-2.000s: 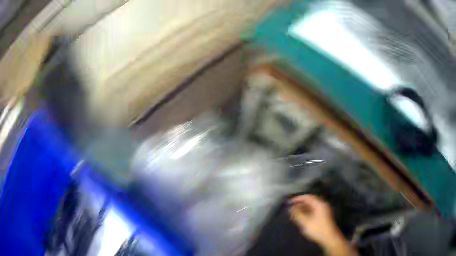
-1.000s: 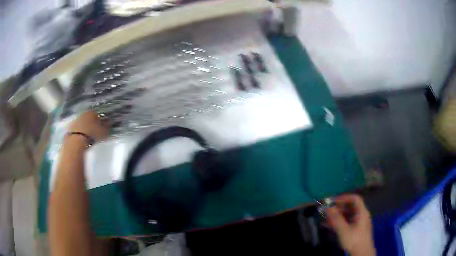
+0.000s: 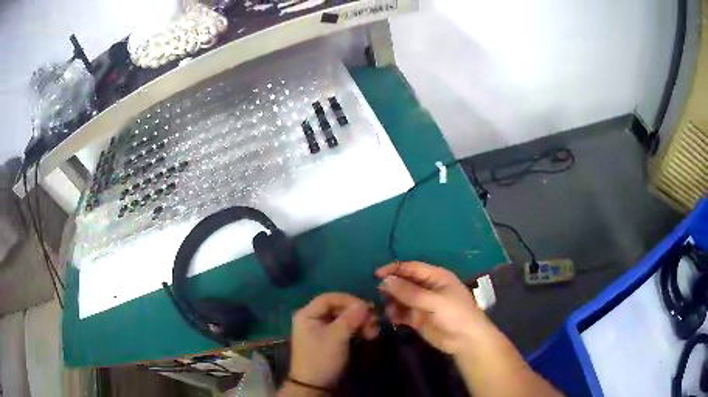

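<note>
My left hand (image 3: 330, 333) and my right hand (image 3: 435, 306) are close together at the bench's front edge, fingertips almost touching. My right hand pinches the end of a thin black cable (image 3: 394, 225). My left hand pinches a small part, mostly hidden by the fingers. A black headset (image 3: 186, 256) with two round ear cups lies on the green bench, left of the hands. A clear dimpled tray (image 3: 225, 139) lies behind it, with rows of small dark pieces at its left and several black strips (image 3: 322, 124) at its right.
A white sheet (image 3: 341, 194) lies under the tray. A raised shelf (image 3: 194, 62) crosses the back. A blue tote (image 3: 578, 333) with black headsets stands at lower right. A power strip (image 3: 550, 270) and cables lie on the floor.
The view has swung from the left-side tote to the bench. My left hand has moved from the clear tray to the front edge. My right hand has moved left with the cable end.
</note>
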